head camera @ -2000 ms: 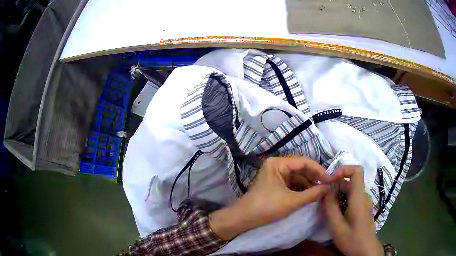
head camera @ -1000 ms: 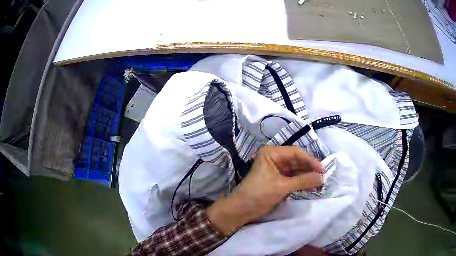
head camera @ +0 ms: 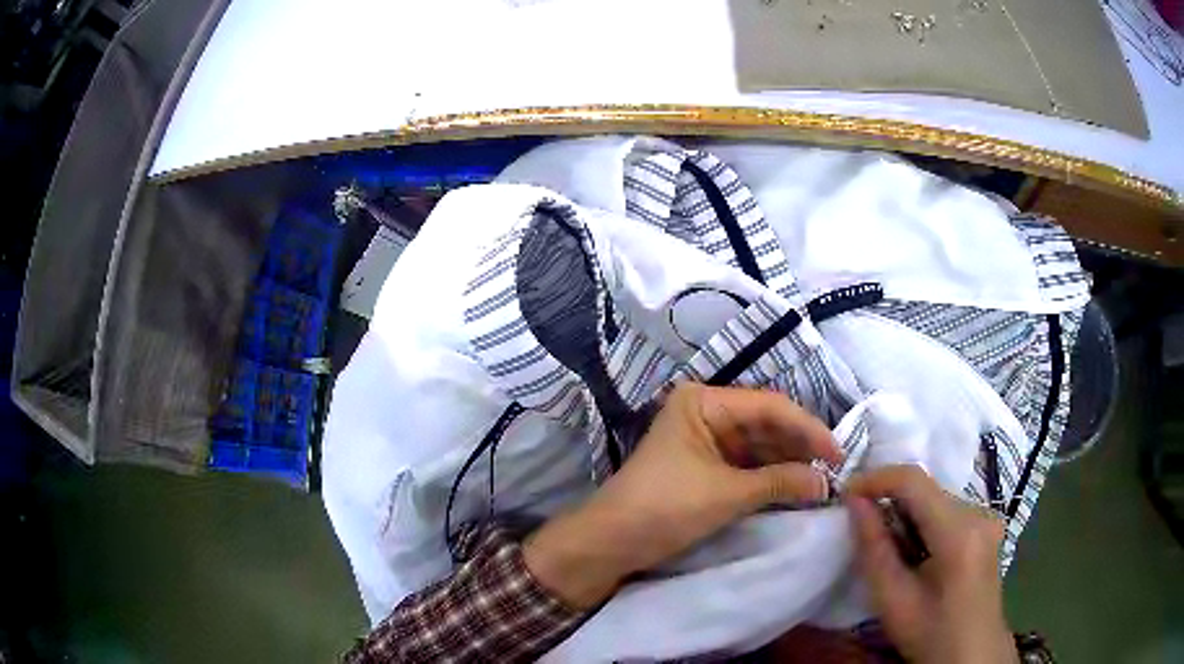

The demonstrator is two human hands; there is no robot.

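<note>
A large white garment point(head camera: 442, 337) with grey-striped facings point(head camera: 500, 324) and black tape point(head camera: 734, 234) lies heaped over the lap. My left hand point(head camera: 701, 480) pinches a fold of the garment between thumb and fingers, right of the image centre. My right hand point(head camera: 928, 545) is just right of it, its thumb and index fingertips close together near the fold. A dark narrow thing, possibly snips, shows in the right palm. Whatever the right fingertips pinch is too small to tell. A short black label point(head camera: 844, 302) lies above the hands.
A white table point(head camera: 519, 65) with a worn wooden edge runs across the top, bearing a grey-beige mat point(head camera: 844, 65) with small specks and a thread. A grey fabric bin point(head camera: 169, 298) and blue crates point(head camera: 266, 376) stand at the left. A transparent rounded thing point(head camera: 1095, 376) is at the right.
My right hand, out of sight one second ago while a thread stretched to the right, is back beside my left hand. My left hand still pinches the fold in nearly the same place.
</note>
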